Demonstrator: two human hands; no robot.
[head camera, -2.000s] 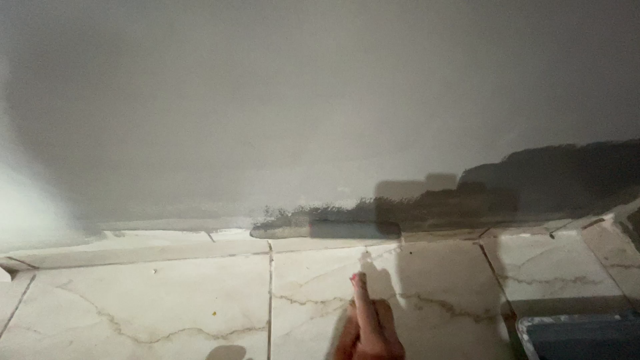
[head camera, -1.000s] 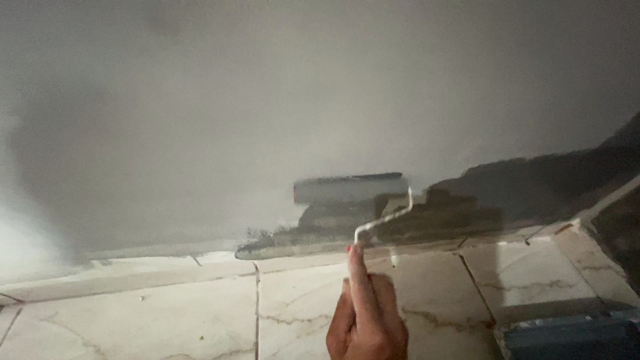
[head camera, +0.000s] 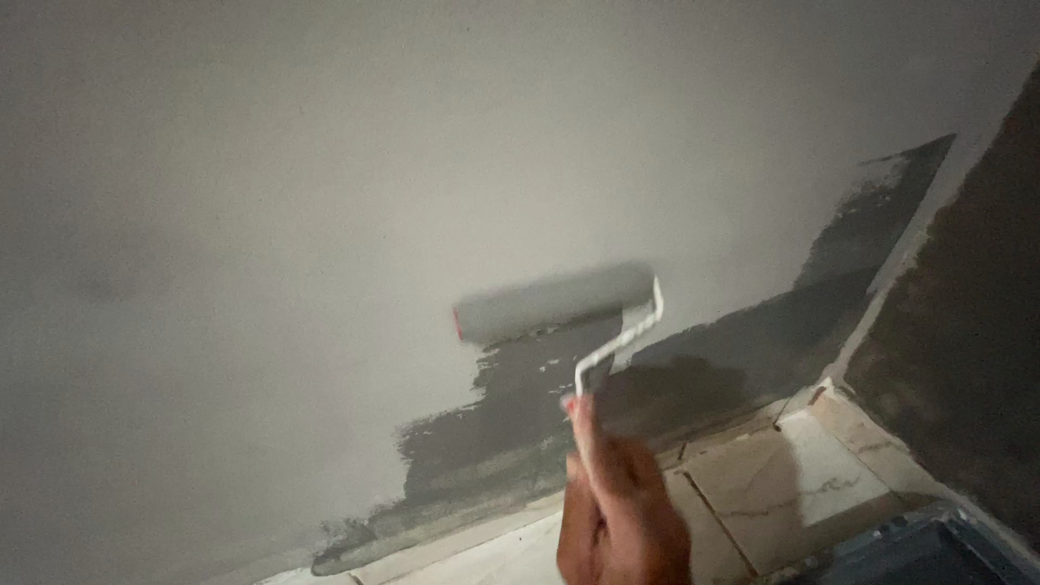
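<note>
My right hand (head camera: 621, 504) is closed around the handle of a paint roller, its index finger stretched along toward the bent white metal frame (head camera: 617, 341). The grey roller sleeve (head camera: 556, 302), with a red end at its left, lies against the light grey wall (head camera: 325, 203) and is slightly blurred. Dark grey wet-looking paint (head camera: 504, 431) covers the wall below the sleeve, with ragged edges, and runs right to the corner. The handle is hidden inside the fist. My left hand is out of view.
A paint tray (head camera: 910, 552) with dark contents sits at the bottom right on marble-look floor tiles (head camera: 731, 512). A tile skirting (head camera: 479, 544) runs along the wall's foot. At the right, a dark brown surface (head camera: 967, 325) meets the painted wall.
The roller has moved up the wall from the skirting, and the dark paint now reaches higher beneath it. The view has turned and shifted toward the right corner.
</note>
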